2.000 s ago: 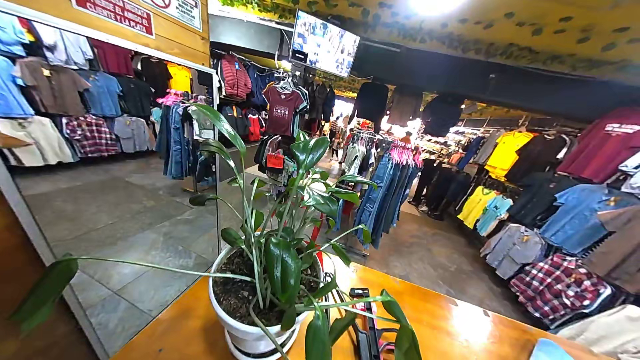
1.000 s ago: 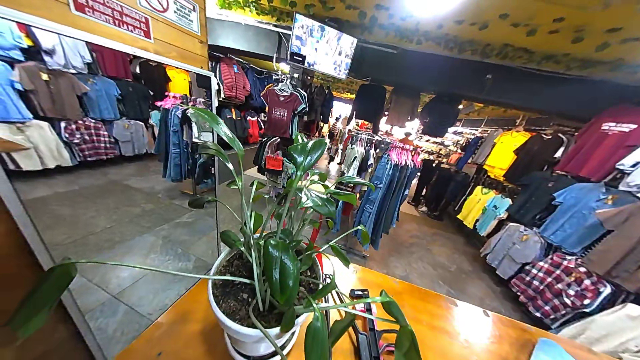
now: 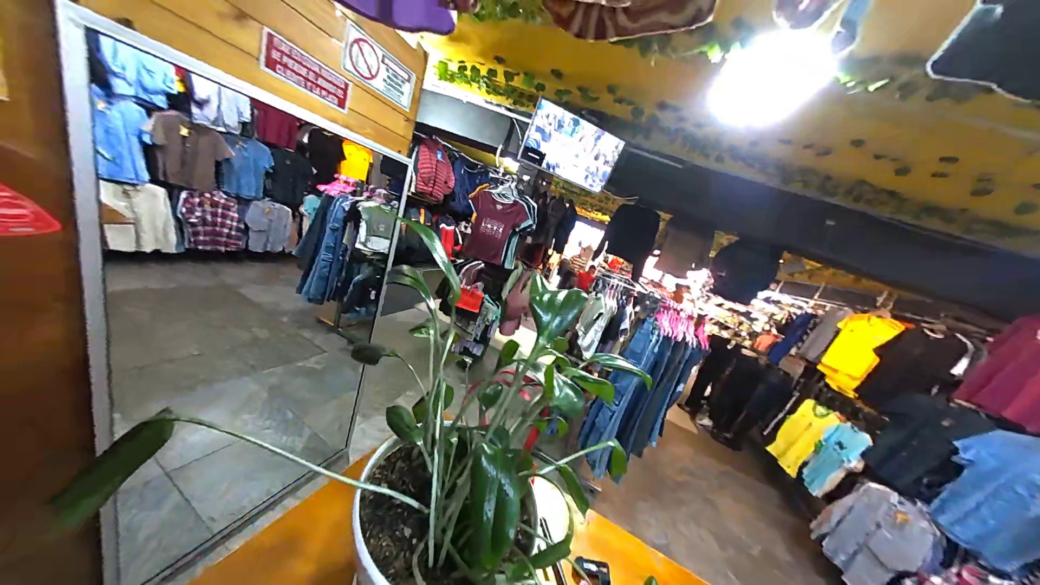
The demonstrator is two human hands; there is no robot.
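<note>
Neither of my hands shows in the head view. Closest to me stands a leafy green plant (image 3: 493,496) in a white pot (image 3: 367,532), on an orange-brown wooden counter (image 3: 280,532). One long stem reaches out to the left and ends in a large drooping leaf (image 3: 122,463). Beside the pot, at the bottom edge, lies a small black object (image 3: 591,569), partly cut off and too unclear to name.
A large framed mirror (image 3: 219,325) stands at the left, reflecting clothes and tiled floor. Beyond the counter are a rack of jeans (image 3: 642,382), a maroon T-shirt (image 3: 493,226) and shirts along the right (image 3: 861,349). A screen (image 3: 573,145) hangs above.
The view has tilted upward and turned, so more ceiling and less counter show. Nothing else has plainly moved.
</note>
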